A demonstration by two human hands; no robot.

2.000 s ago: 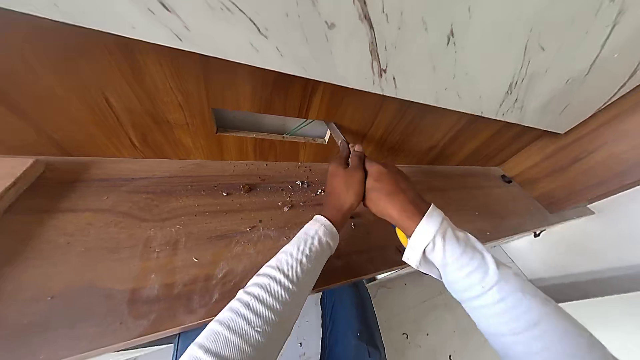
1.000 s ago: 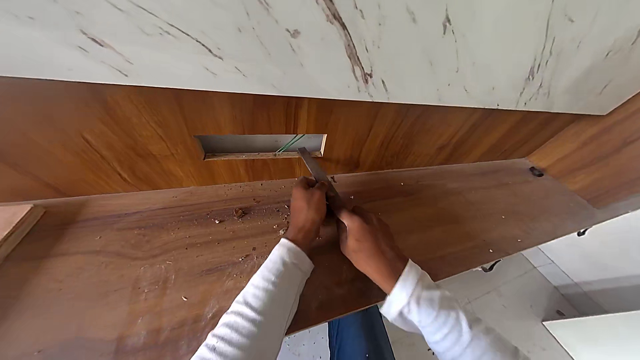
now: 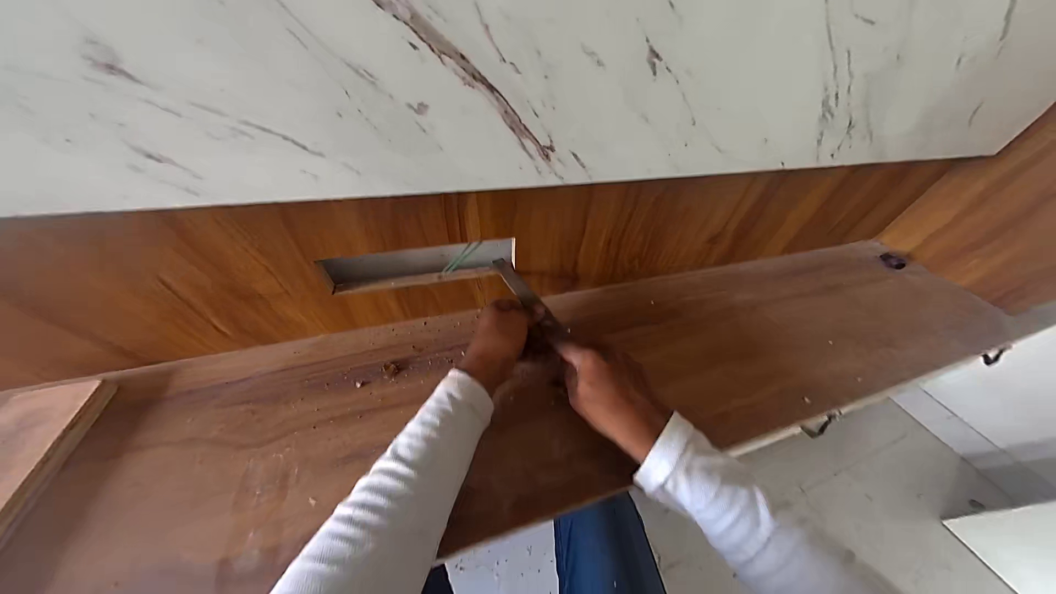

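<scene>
Both my hands hold a long flat metal tool (image 3: 521,290), perhaps a file or chisel. Its tip rests at the lower right corner of a rectangular cutout (image 3: 412,266) in the wood-grain back panel (image 3: 660,223). My left hand (image 3: 498,337) grips near the middle of the tool, close to the panel. Farther back, my right hand (image 3: 606,392) is closed around the handle end, which its fingers hide. Green wires (image 3: 460,257) cross the grey recess inside the cutout.
The wooden shelf (image 3: 742,338) bears wood chips and dust (image 3: 391,370) left of my hands. A board (image 3: 45,437) lies at the far left. White marble-patterned panel (image 3: 528,99) overhangs above. Metal brackets (image 3: 819,426) show along the shelf's front edge. A small dark object (image 3: 893,261) sits far right.
The tool's tip was over the right end of the cutout earlier too; my hands have shifted their angle on the tool. The view has moved.
</scene>
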